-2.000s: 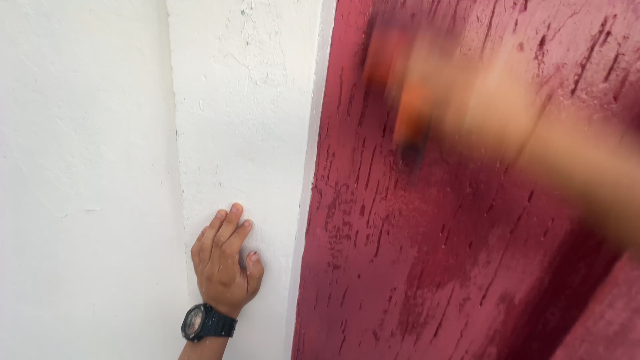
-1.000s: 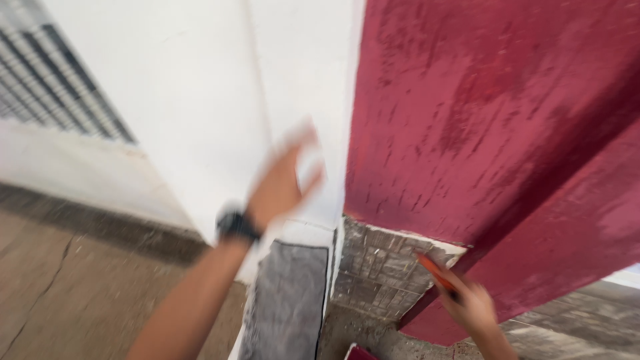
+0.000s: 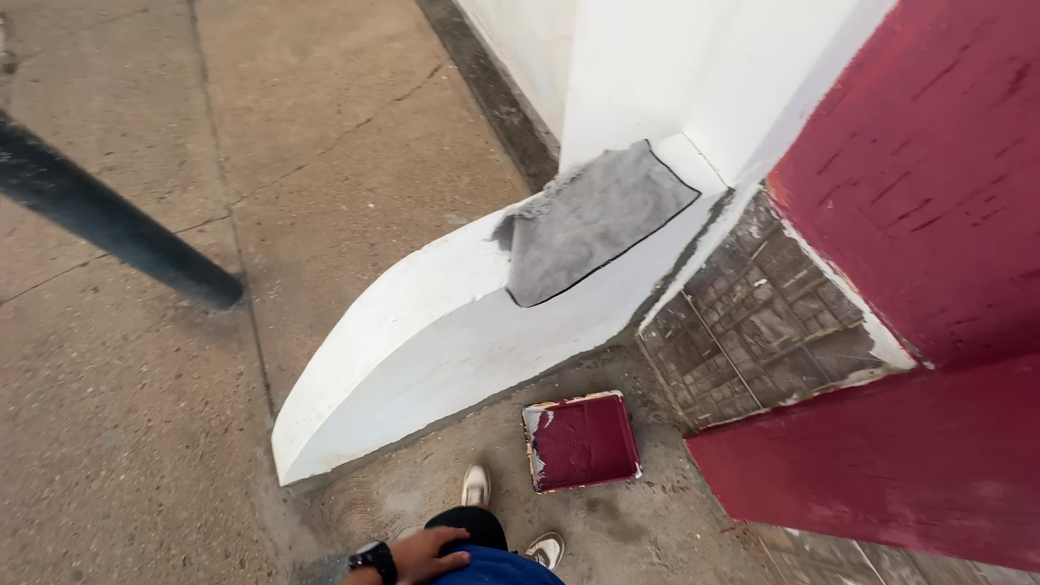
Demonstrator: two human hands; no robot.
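Observation:
My left hand (image 3: 426, 555), with a black wristwatch (image 3: 374, 561) on its wrist, rests on my blue-clothed body at the bottom of the view, fingers slightly spread. My right hand is out of view. In front of my feet, a paint tray (image 3: 583, 441) coated with dark red paint lies on the concrete ground. A grey cloth with a black edge (image 3: 603, 223) is draped over the top of the low curved white wall (image 3: 382, 349). The wall at the right (image 3: 934, 187) is dark red with streaky marks.
Stone-patterned tiles (image 3: 756, 325) cover the wall base between the white and red surfaces. A dark post (image 3: 122, 219) stands on the pavement (image 3: 341, 162) at the left. My light shoes (image 3: 477, 486) are close to the tray.
My left hand has left the white wall and come down to my body. My right hand, which held an orange-and-dark tool, has gone out of view. The view has swung down toward the ground.

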